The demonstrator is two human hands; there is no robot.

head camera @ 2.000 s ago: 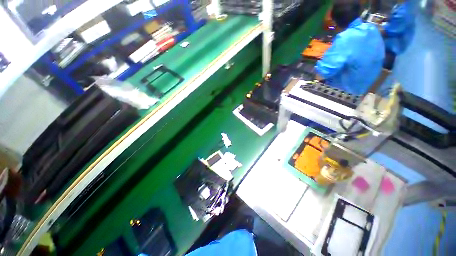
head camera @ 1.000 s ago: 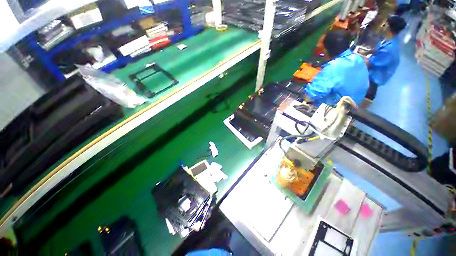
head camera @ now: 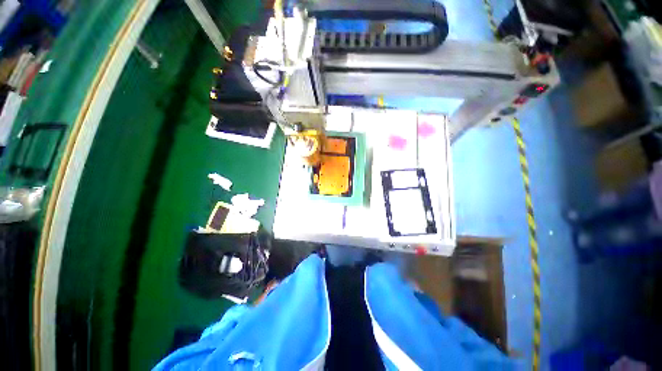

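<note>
The orange jig plate [head camera: 334,174] lies in a pale green frame [head camera: 363,174] on the white machine bed [head camera: 305,221]. The brass-gold dispensing head [head camera: 308,147] is over its left side. A black middle frame with open windows [head camera: 409,203] lies flat on the bed's right part. A stack of black frames [head camera: 218,264] is on the green bench left of the bed. A small blurred part of what may be my left hand [head camera: 271,289] shows beside this stack; its grip is unclear. My right hand is not in view; only blue sleeves show.
Pink pads [head camera: 397,142] are on the bed. A gantry beam [head camera: 421,72] with a cable chain [head camera: 377,40] crosses behind. A red button [head camera: 421,251] is on the bed's front edge. A brown carton [head camera: 497,290] is on the floor at right. White scraps [head camera: 247,205] lie on the bench.
The view has turned and now faces the machine bed squarely. The dispensing head has shifted relative to the orange jig and is now at its left side. Both blue sleeves are now in view.
</note>
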